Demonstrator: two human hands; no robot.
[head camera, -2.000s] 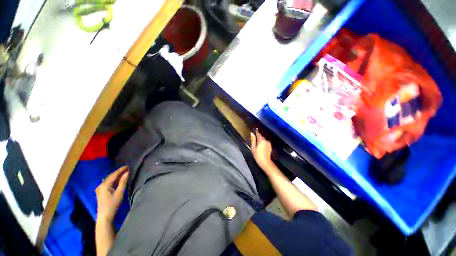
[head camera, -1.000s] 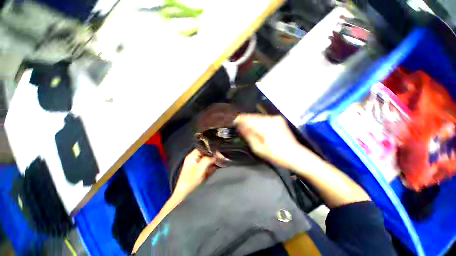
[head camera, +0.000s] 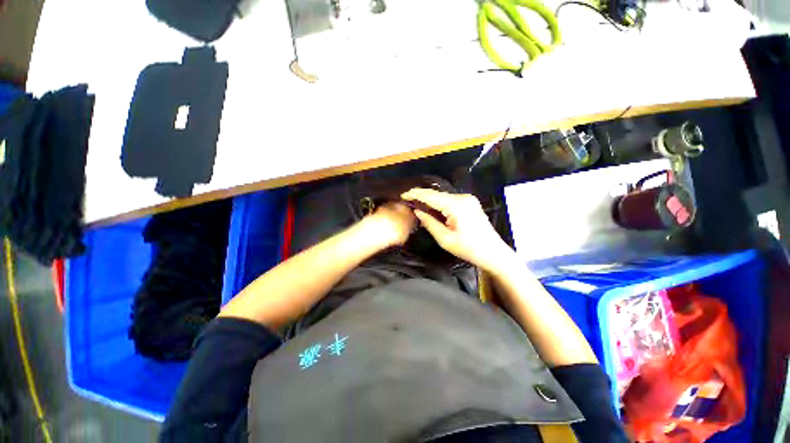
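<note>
A dark brown pouch (head camera: 433, 183) lies in my lap, just under the table's front edge, mostly covered by my hands. My left hand (head camera: 391, 223) is at the pouch's near left side, with its fingers hidden in or behind it. My right hand (head camera: 450, 223) lies over the pouch from the right, its fingertips beside my left hand. A small gold-coloured part shows at the pouch's left. Whether either hand grips anything else cannot be seen. My dark grey apron (head camera: 390, 363) with blue characters covers my lap.
On the white table (head camera: 346, 121) lie a black cut panel (head camera: 173, 130) with a pale sticker, a black stack (head camera: 48, 173) at the left edge and green-handled scissors (head camera: 511, 35). Blue bins (head camera: 95, 320) stand at both sides. A dark red mug (head camera: 645, 208) stands on a white shelf.
The view has turned, levelling the table. Two seconds ago my hands were apart and no pouch showed; one second ago the pouch was open between them. Now both hands are together over it.
</note>
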